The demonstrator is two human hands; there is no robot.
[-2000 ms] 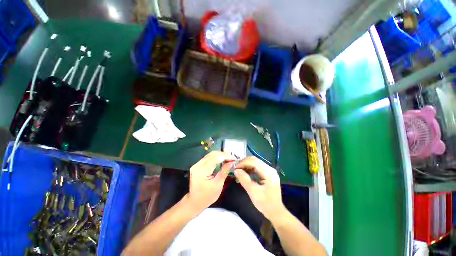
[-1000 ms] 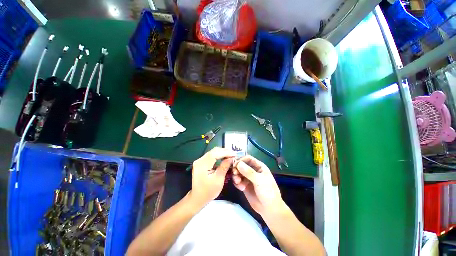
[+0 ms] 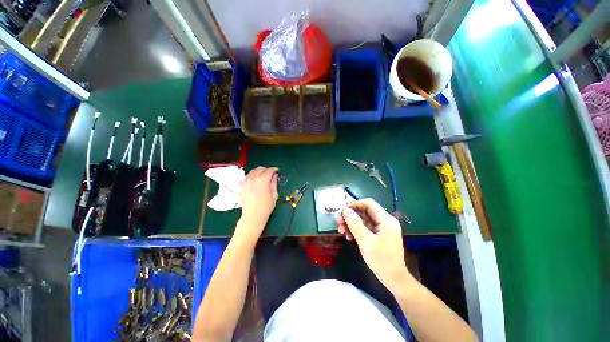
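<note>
My left hand point(image 3: 259, 194) reaches over the bench beside the crumpled white cloth point(image 3: 227, 187), fingertips down near a tiny ring-like thing point(image 3: 282, 180); whether it grips anything is hidden. My right hand point(image 3: 372, 230) is at the right edge of the flat silver-white block point(image 3: 330, 200), thumb and fingers pinched together; what they hold is too small to make out. Small dark bits lie on the block. Black-and-yellow pliers point(image 3: 292, 202) lie between my hands. Small silver pliers point(image 3: 367, 169) and blue-handled pliers point(image 3: 393, 190) lie to the right, the latter partly behind my right hand.
Black housings point(image 3: 150, 200) with white cables stand at left, above a blue crate point(image 3: 100, 287) of metal cylinders. Parts bins, a divided brown tray point(image 3: 287, 138) and a grease bucket point(image 3: 438, 63) line the back. A hammer point(image 3: 461, 139) and yellow-handled tool point(image 3: 449, 189) lie right.
My hands have parted. My left hand has moved from the block to beside the cloth; my right hand stays near the block, slightly to the right. The view has shifted.
</note>
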